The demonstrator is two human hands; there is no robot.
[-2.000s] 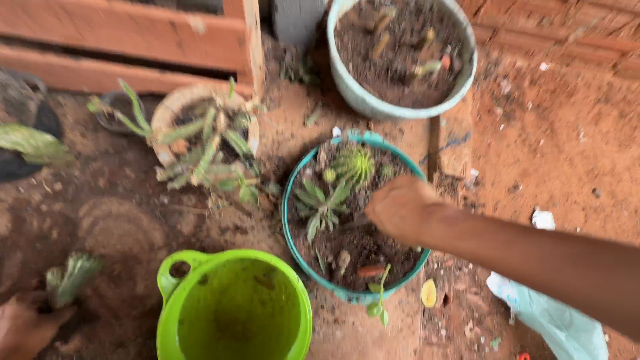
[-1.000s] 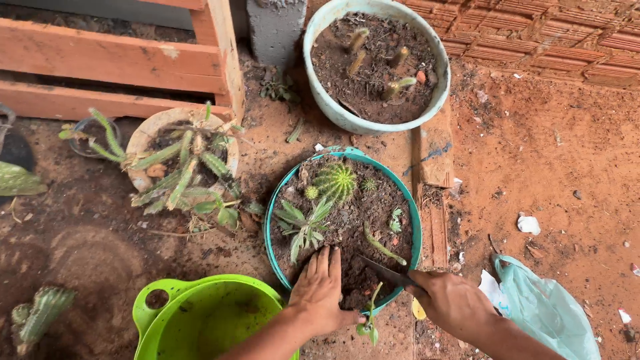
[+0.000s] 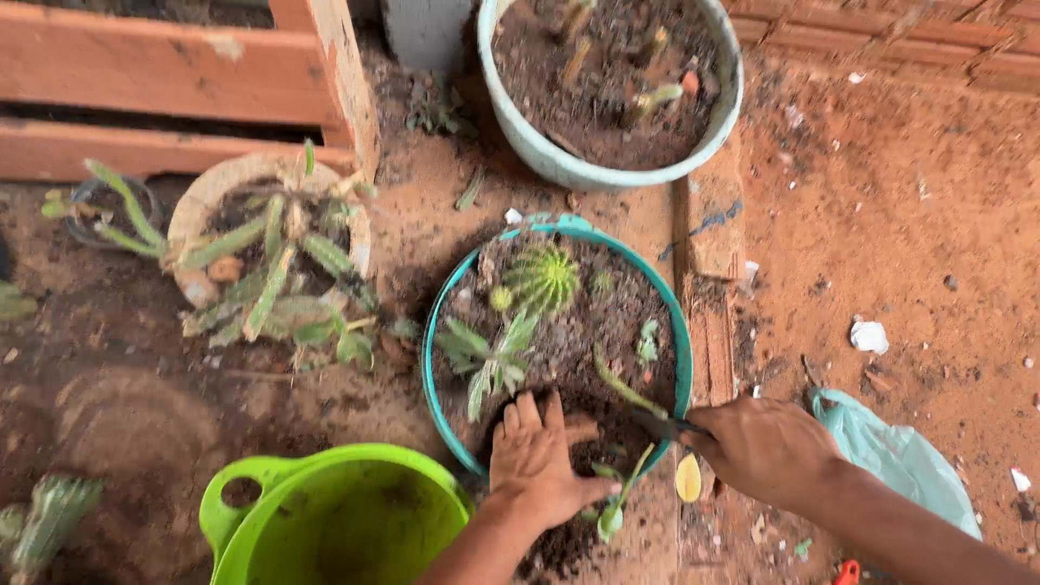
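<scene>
My left hand (image 3: 540,463) rests with spread fingers on the dark soil at the near side of a round teal pot (image 3: 685,349). My right hand (image 3: 760,447) grips a dark-handled tool (image 3: 662,426) at the pot's right rim; its tip is blurred, and its kind cannot be told. In the pot grow a round ribbed cactus (image 3: 543,279), a small leafy plant (image 3: 491,357) and a thin green stem (image 3: 621,386). A sprig with green leaves (image 3: 613,512) hangs over the near rim beside my left thumb.
A lime-green plastic tub (image 3: 236,516) stands at the near left. A pale pot (image 3: 532,158) of cactus stubs is behind; a spiny cactus in a clay-coloured pot (image 3: 191,219) is left. A light-blue plastic bag (image 3: 902,463) lies right, and a wooden slatted structure (image 3: 162,69) stands back left.
Two seconds ago my left hand was at the far left by a cut cactus piece; it then came to the teal pot's soil. My right hand has moved from over the pot to its right rim.
</scene>
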